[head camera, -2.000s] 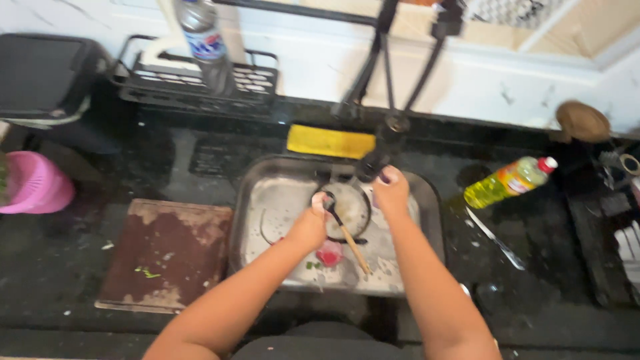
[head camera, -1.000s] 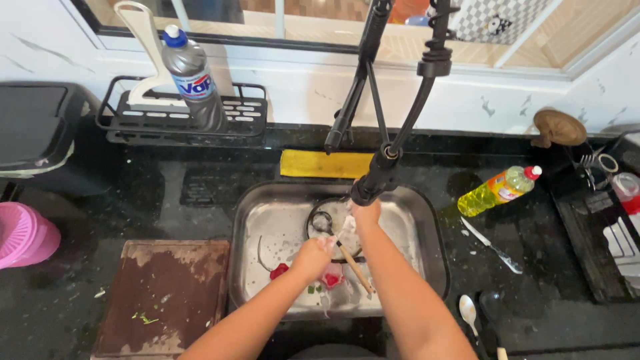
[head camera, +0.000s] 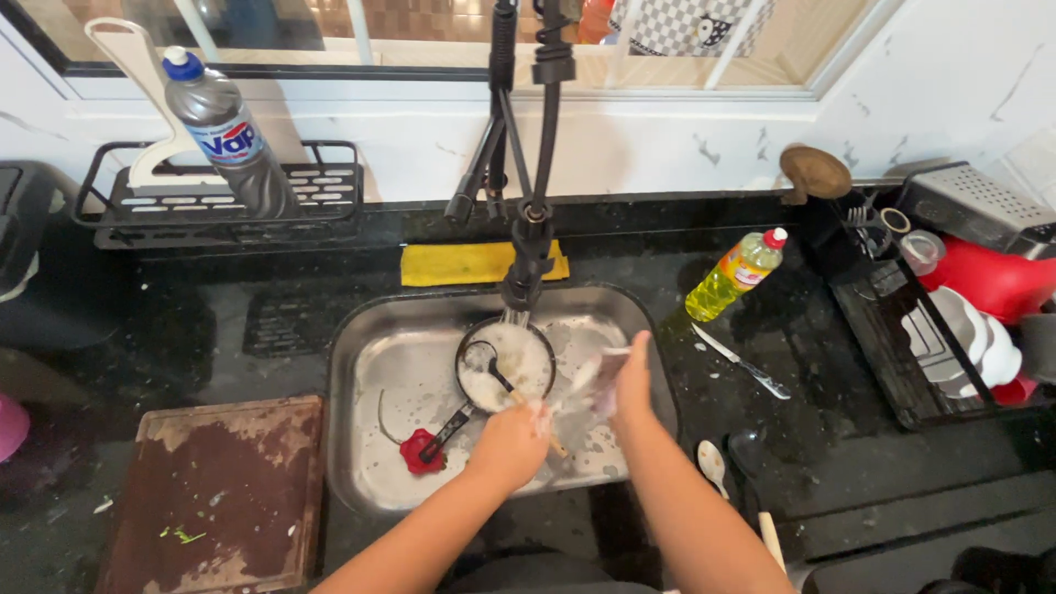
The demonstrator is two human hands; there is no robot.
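Observation:
My left hand (head camera: 516, 441), its fingers closed and wet with suds, is at the handle of a utensil with a wooden handle (head camera: 558, 445) and black head; the grip itself is partly hidden. My right hand (head camera: 634, 379) has a blurred, soapy sponge or cloth (head camera: 606, 379) at its palm, over the right half of the steel sink (head camera: 359, 462). Below the faucet (head camera: 528, 264), running water falls into a small black-handled pan (head camera: 507, 363) full of foamy water. A red object (head camera: 422, 451) lies under the pan's handle.
Left of the sink lies a stained cutting board (head camera: 223, 495). On the right are a yellow detergent bottle (head camera: 736, 276), a knife (head camera: 741, 360), a spoon (head camera: 712, 464) and a loaded dish rack (head camera: 916, 363). A yellow cloth (head camera: 458, 264) lies behind the sink.
My right hand has moved from near the faucet to the right side of the sink, away from my left hand. Foamy water in the pan now shows plainly under the stream.

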